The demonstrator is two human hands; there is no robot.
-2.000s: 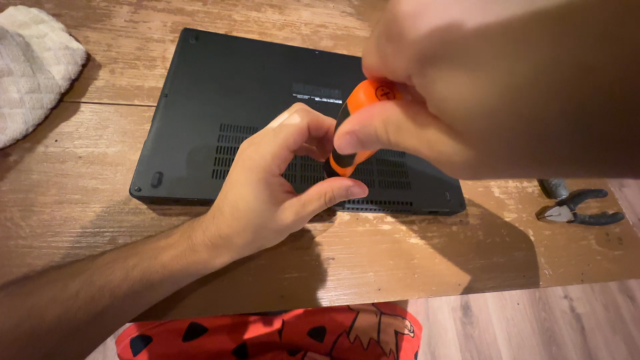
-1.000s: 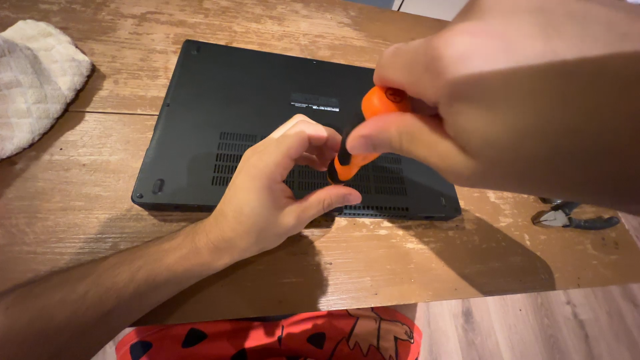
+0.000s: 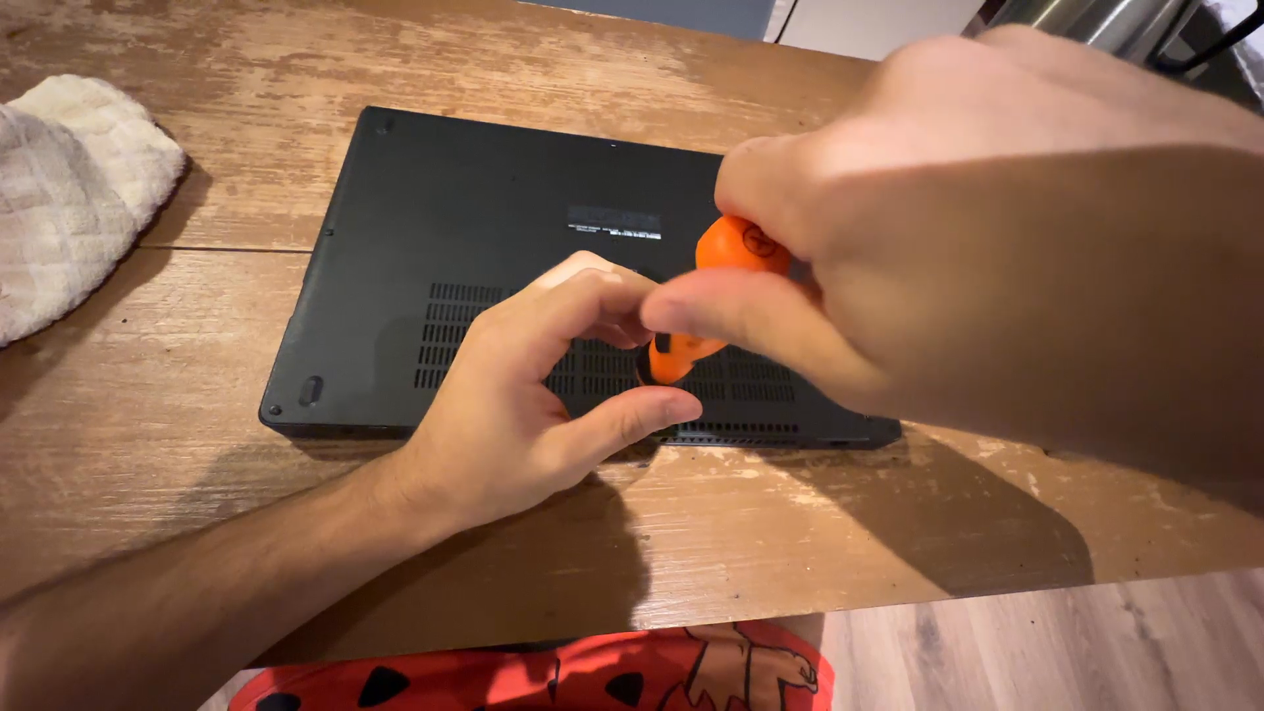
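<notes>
A black laptop lies bottom side up, with vent slots and a small label showing. Over its vents stands a screwdriver with an orange and black handle, tilted, its tip hidden from view. My right hand grips the upper handle between thumb and fingers. On the laptop's front part rests my left hand, thumb and fingers curved around the screwdriver's lower end. Whether these fingers touch the tool is hard to tell.
The laptop lies on a worn wooden table, whose near edge runs above my red patterned clothing. A cream cloth is at the left. Part of a metal vessel shows at the top right.
The pliers seen at the right in the earlier frames are out of sight behind my right arm or outside the view. My right hand remains on the screwdriver, its wrist turned somewhat.
</notes>
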